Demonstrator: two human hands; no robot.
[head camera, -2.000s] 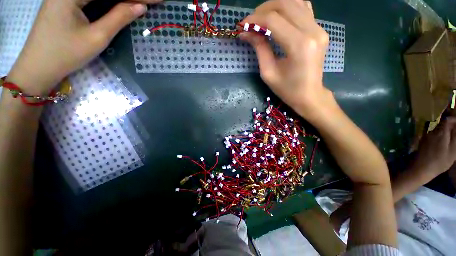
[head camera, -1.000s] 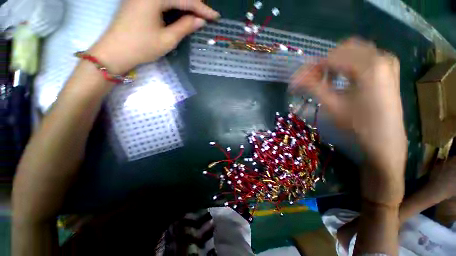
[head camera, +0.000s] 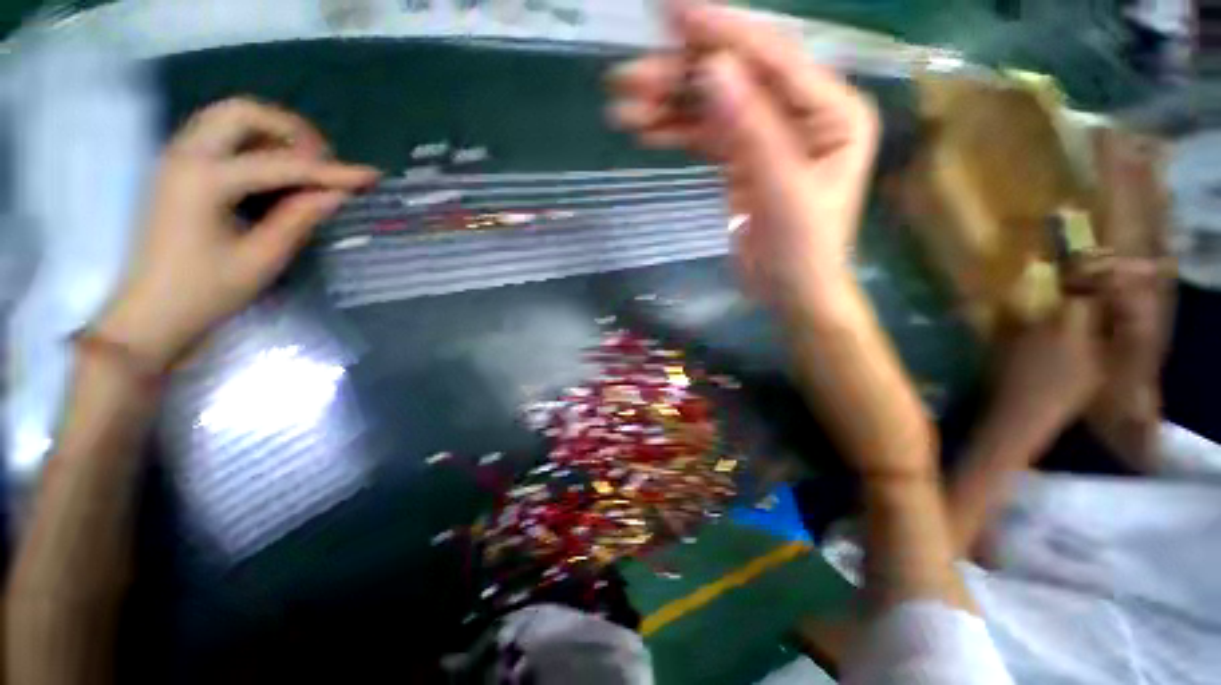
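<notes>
The dotted strip (head camera: 442, 274) lies across the bench top with a blurred row of gold bodies and red wires (head camera: 496, 220) on it. My left hand (head camera: 234, 228) has thumb and forefinger close together at the strip's left end; whether they pinch anything is hidden by blur. My right hand (head camera: 777, 147) is raised above the strip's right end, fingers curled and blurred; I cannot tell if it holds anything. The loose pile of wired components (head camera: 623, 455) lies nearer me, below the strip.
Spare dotted sheets (head camera: 268, 435) lie left, glossy with glare. A pale rail (head camera: 442, 24) runs along the far bench edge. An open cardboard box (head camera: 1004, 181) is at right, with another person's hands (head camera: 1118, 288) beside it. A green surface with a yellow line (head camera: 723, 589) is near me.
My right hand has moved from the strip, past its lower right side, to above its right end. My left hand stays at the strip's left end. The view has shifted, showing more rail and box.
</notes>
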